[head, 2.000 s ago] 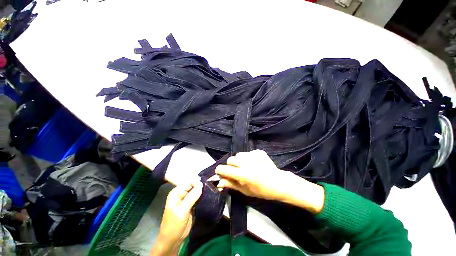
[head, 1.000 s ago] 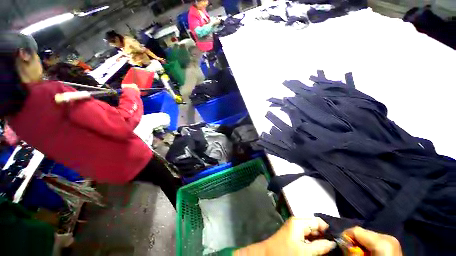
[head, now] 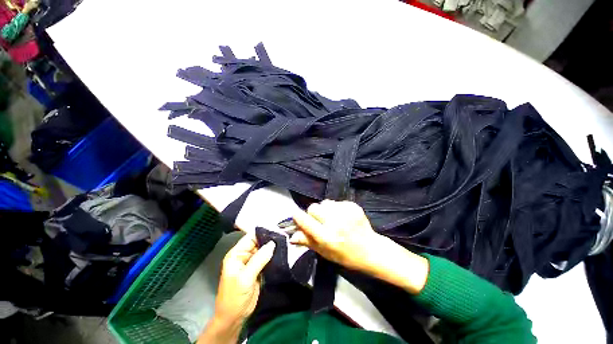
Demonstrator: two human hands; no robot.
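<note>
A large heap of dark navy-black fabric strips lies across the white table, with loose cut ends fanned out to the left. A pale tie band loops around its right end. My left hand pinches the end of a dark strip near the table's front edge. My right hand is just right of it, fingers curled around a small metallic tool, likely thread snips, mostly hidden in the fingers.
A green slatted basket with a pale lining stands on the floor at lower left. Beside it are blue crates with grey and black garment pieces. Part of another person shows at the top left corner. Off-white fabric lies at the top right.
The view swung left toward a person in red and the basket, then back down to the table. The strip end in my left hand now stands up between the hands.
</note>
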